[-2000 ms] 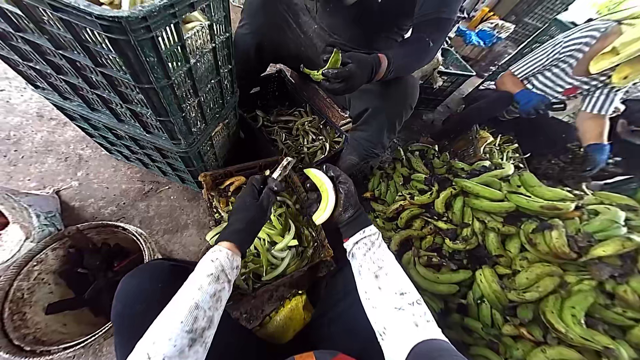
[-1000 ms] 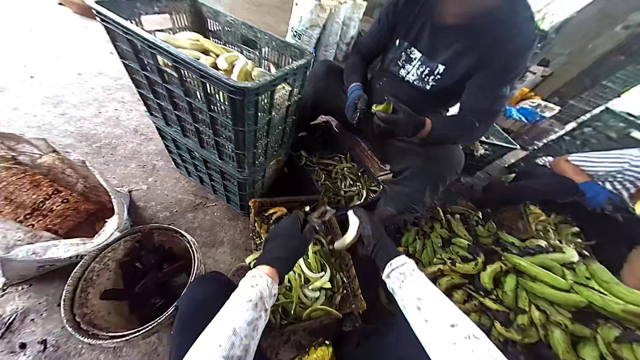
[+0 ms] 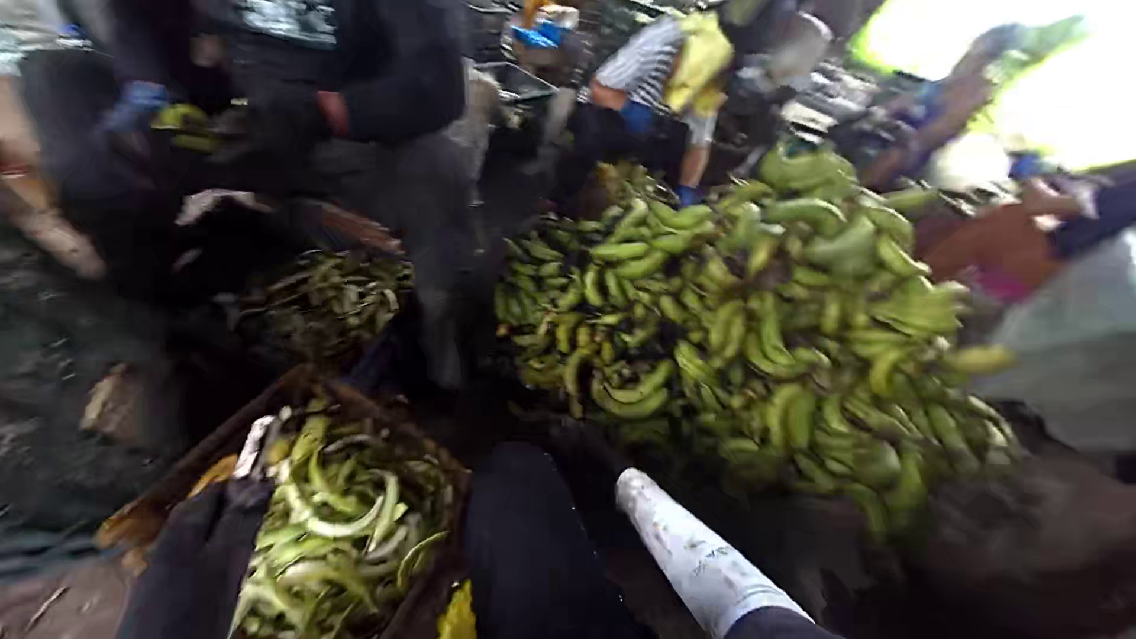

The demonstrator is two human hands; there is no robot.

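Note:
My left hand (image 3: 200,541), in a dark glove, is closed on a peeling tool (image 3: 255,446) above the left side of a wooden crate (image 3: 169,488). The crate holds green and pale peels (image 3: 346,524). My right hand (image 3: 590,444), dark-gloved and blurred, reaches to the near left edge of a large pile of green plantains (image 3: 763,328); its fingers blend into the dark there, and whether it holds anything cannot be told.
Across from me sits a person in dark clothes (image 3: 399,80) with a green fruit in the hands. Between us lies another heap of peels (image 3: 328,297). A person in a striped top (image 3: 643,67) bends behind the pile, and others are at the right.
The view has swung right. My right hand has left the crate for the plantain pile, and the peeled plantain it held earlier no longer shows. My left hand stays at the crate with the tool.

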